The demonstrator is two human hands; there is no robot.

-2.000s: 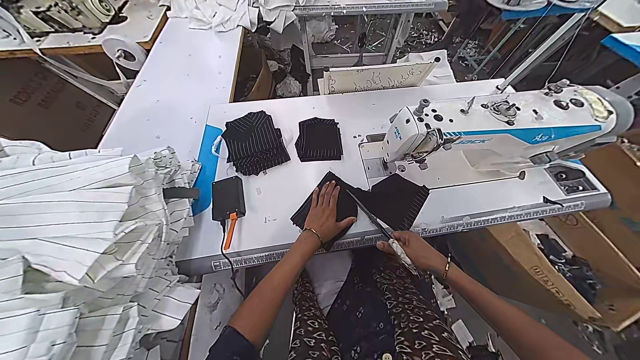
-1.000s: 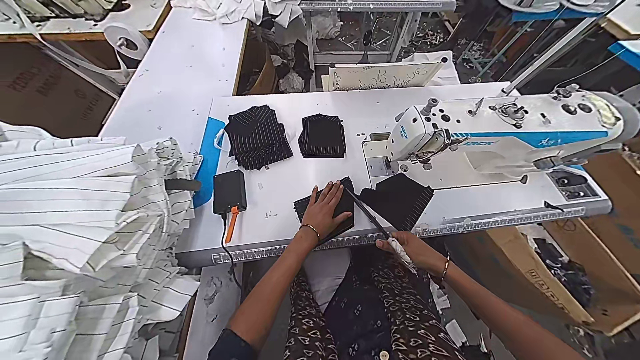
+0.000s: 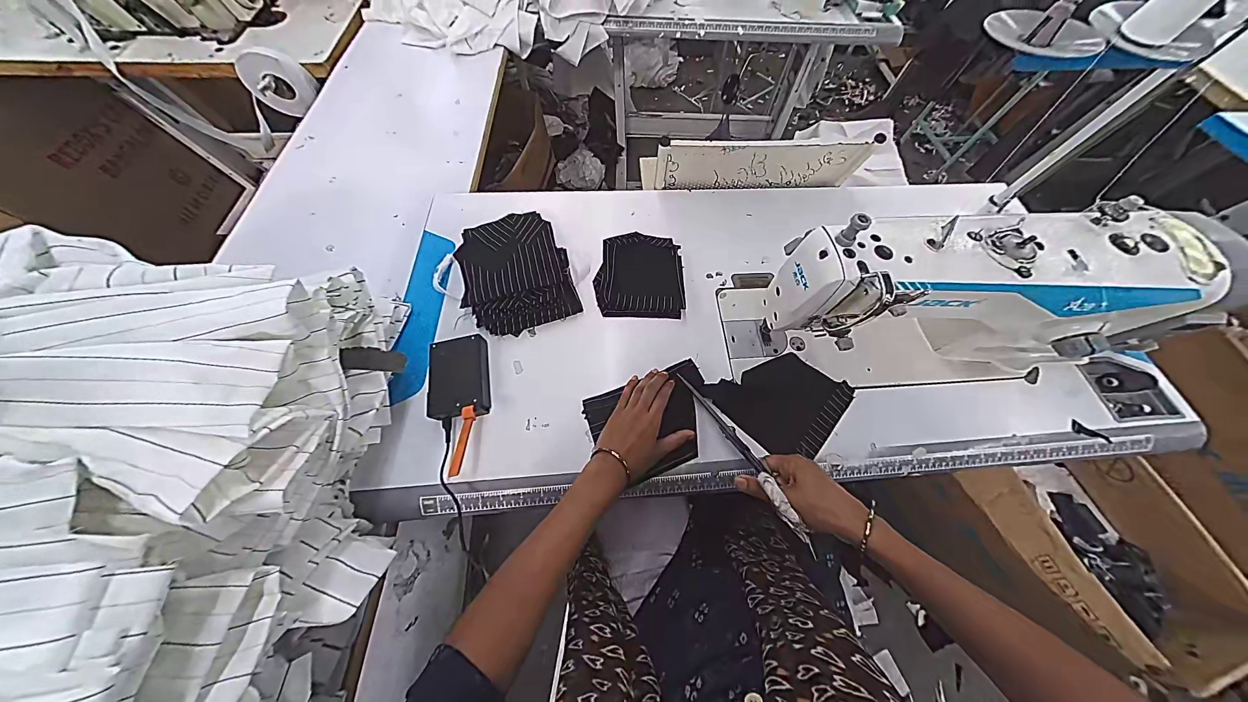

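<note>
My left hand [image 3: 639, 424] lies flat on a dark pinstriped fabric piece [image 3: 675, 444] near the table's front edge, fingers pointing away from me. In my right hand [image 3: 804, 495] are long scissors [image 3: 731, 429] with wrapped handles; their blades point up and left along the right side of that fabric. How far the blades are apart cannot be told. Another dark pinstriped piece [image 3: 795, 405] lies right of the blades, in front of the sewing machine's needle area. Behind my left hand are two stacks of cut dark fabric, a larger one [image 3: 517, 273] and a smaller one [image 3: 641, 276].
A white sewing machine [image 3: 975, 292] occupies the table's right side. At left are a black box [image 3: 458, 375] with an orange tab [image 3: 462, 441] and cable, and a big heap of white striped fabric [image 3: 146, 419]. A cardboard box [image 3: 1063, 575] stands below right. A measuring tape [image 3: 936, 458] runs along the front edge.
My left hand stays on the fabric and my right hand still holds the scissors. The fabric under my left hand lies less to the left than two seconds ago. The view has shifted slightly.
</note>
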